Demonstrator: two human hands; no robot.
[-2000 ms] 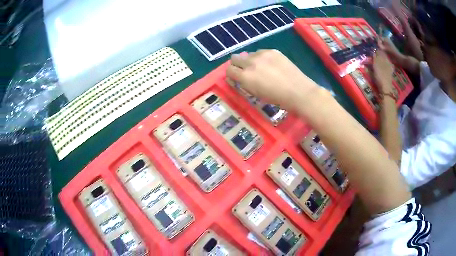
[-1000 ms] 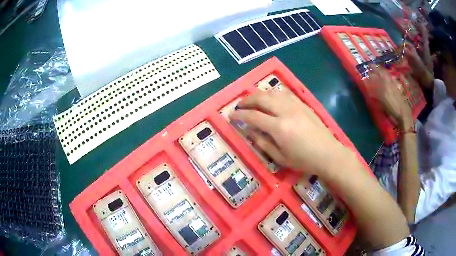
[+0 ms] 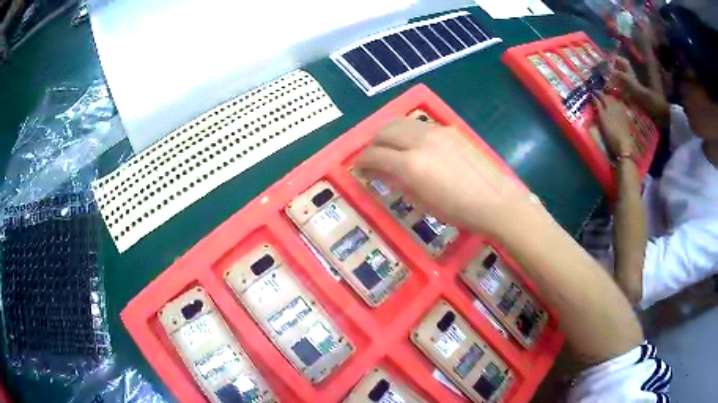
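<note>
A red-pink foam tray [image 3: 264,201] lies in front of me with gold phone housings in its pockets, backs up, dark camera openings toward the far end. One housing [image 3: 346,245] lies in the middle of the far row. My bare right hand [image 3: 425,161] is over the camera end of the housing [image 3: 405,206] to its right; its fingers are bent down and bunched. The fingertips and anything between them are hidden. My left hand is out of the picture.
A cream dotted sheet [image 3: 212,149], a sheet of black rectangles [image 3: 417,49] and a large white sheet [image 3: 212,55] lie beyond. A crinkled clear-wrapped black grid [image 3: 55,291] lies left. A co-worker's hands [image 3: 618,122] work over another red tray [image 3: 543,90].
My right hand first moved from the tray's far edge toward the housing beside it, and its fingers now look more bunched. The tray has shifted in view. The co-worker's hands have moved.
</note>
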